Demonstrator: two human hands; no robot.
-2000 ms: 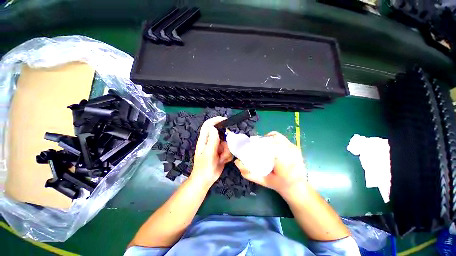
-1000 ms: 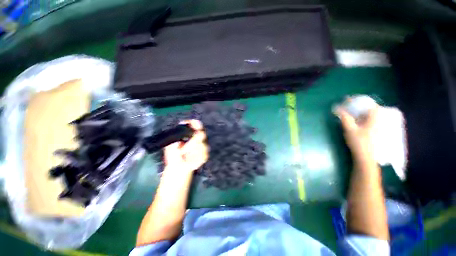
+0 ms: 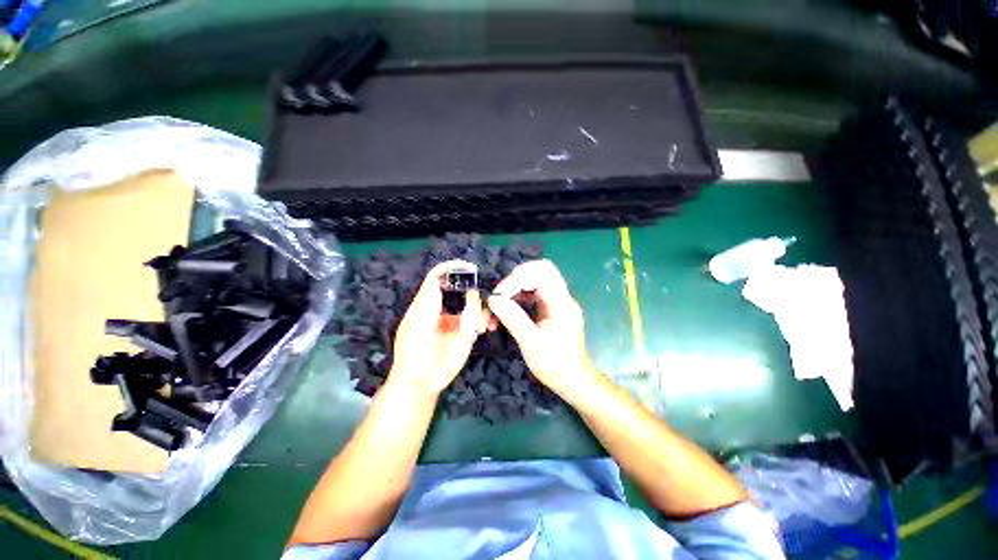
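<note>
My left hand (image 3: 430,334) holds a black plastic housing (image 3: 456,287) above the heap, with its hollow end facing up toward me. My right hand (image 3: 547,328) is beside it, thumb and forefinger pinched together near the housing; whether a small piece is between the fingertips is too small to tell. A heap of small dark-grey pads (image 3: 498,385) lies on the green bench under and around both hands. The white squeeze bottle (image 3: 749,260) lies on its side at the right, touching the white cloth (image 3: 808,321).
A clear bag (image 3: 82,512) at left holds loose black housings (image 3: 205,328) and cardboard (image 3: 104,295). A stack of black trays (image 3: 492,126) stands beyond the heap, with several housings at its left end. Tall black stacked trays (image 3: 892,306) stand right. A blue basket (image 3: 884,523) is lower right.
My right hand has put the bottle down by the cloth and come back to the middle. My left hand has brought the housing upright over the heap, beside my right hand.
</note>
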